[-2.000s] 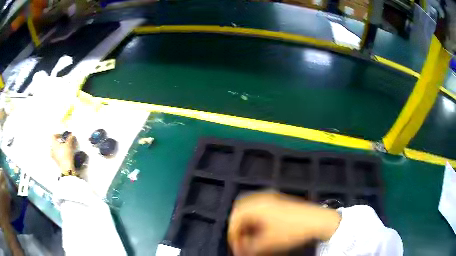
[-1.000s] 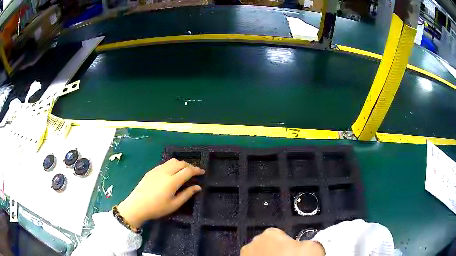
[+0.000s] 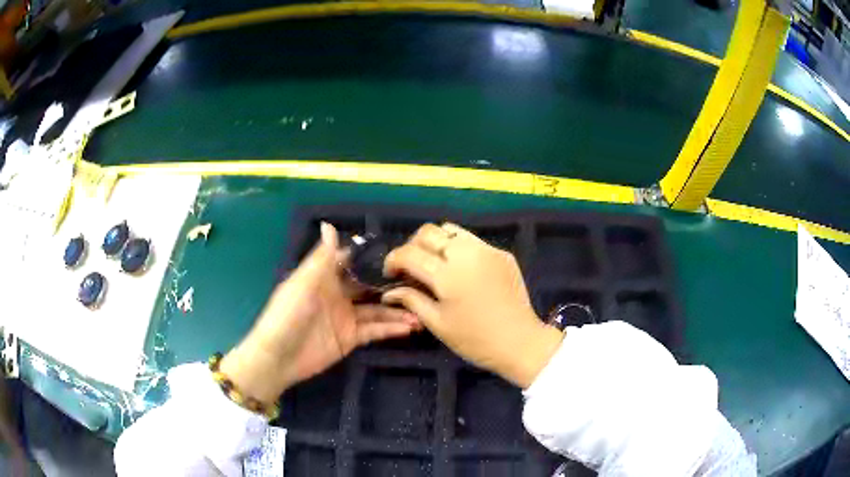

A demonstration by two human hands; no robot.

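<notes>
My left hand [image 3: 312, 321] and my right hand [image 3: 466, 298] hold one round dark watch case [image 3: 368, 258] with a shiny rim between them, above the black foam tray [image 3: 601, 231]. The right fingers are on its right side, and the left thumb and palm are at its left. A silver-rimmed watch case [image 3: 571, 315] shows in a tray pocket beside my right wrist, partly hidden by the sleeve. Several black discs [image 3: 116, 238] lie on the white sheet [image 3: 56, 315] at the left.
A yellow-wrapped post [image 3: 722, 112] stands at the back right. Yellow tape [image 3: 373, 171] runs across the green bench behind the tray. A paper sheet [image 3: 825, 298] is at the right edge. Small white scraps [image 3: 186, 299] lie beside the white sheet. The tray label [image 3: 266, 454] is near my left wrist.
My left hand has moved from the white sheet to the tray over the two seconds. My right hand has risen from the lower tray with a watch case, and both hands now meet around it.
</notes>
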